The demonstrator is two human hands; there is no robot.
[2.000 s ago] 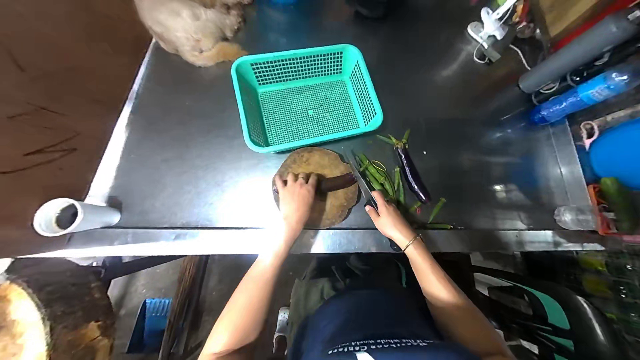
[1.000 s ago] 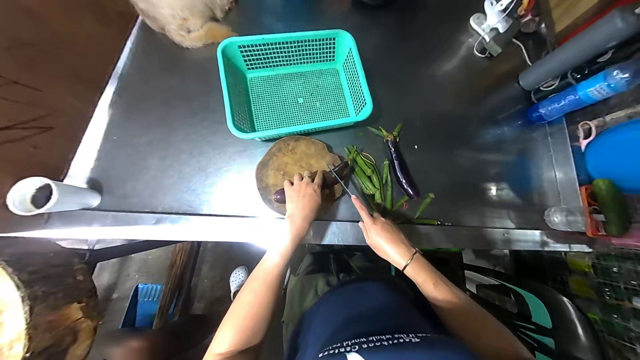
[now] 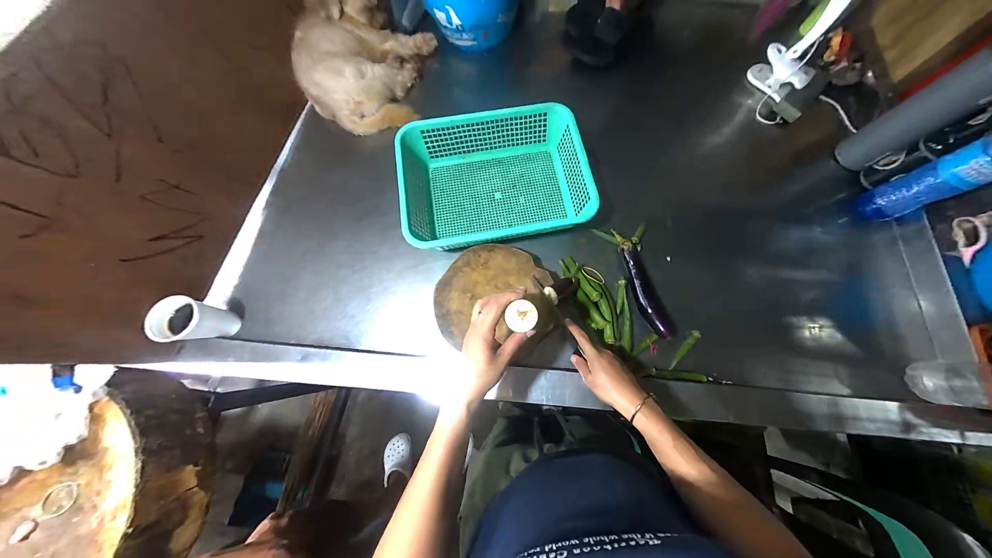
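My left hand (image 3: 490, 341) holds a cut eggplant piece (image 3: 521, 315) over the round wooden chopping board (image 3: 469, 283), its pale cut face with a brown patch turned up. My right hand (image 3: 601, 364) grips a knife (image 3: 559, 315) at the board's right side; the blade is partly hard to see. Another dark eggplant piece (image 3: 564, 290) with a pale end lies at the board's right edge, beside the blade. Okra pods (image 3: 597, 298), some bound with a yellow rubber band, lie right of the board. A whole purple eggplant (image 3: 645, 287) rests beyond them.
A green plastic basket (image 3: 496, 194) stands behind the board on the metal table. A light-furred cat (image 3: 353, 70) lies at the back left. A white cup (image 3: 190, 318) lies near the left front edge. Blue bottle (image 3: 930, 182) and grey tube (image 3: 922, 116) are at right.
My left hand has turned a piece of the eggplant from lying on the board to cut face up. The eggplant now shows as separate pieces.
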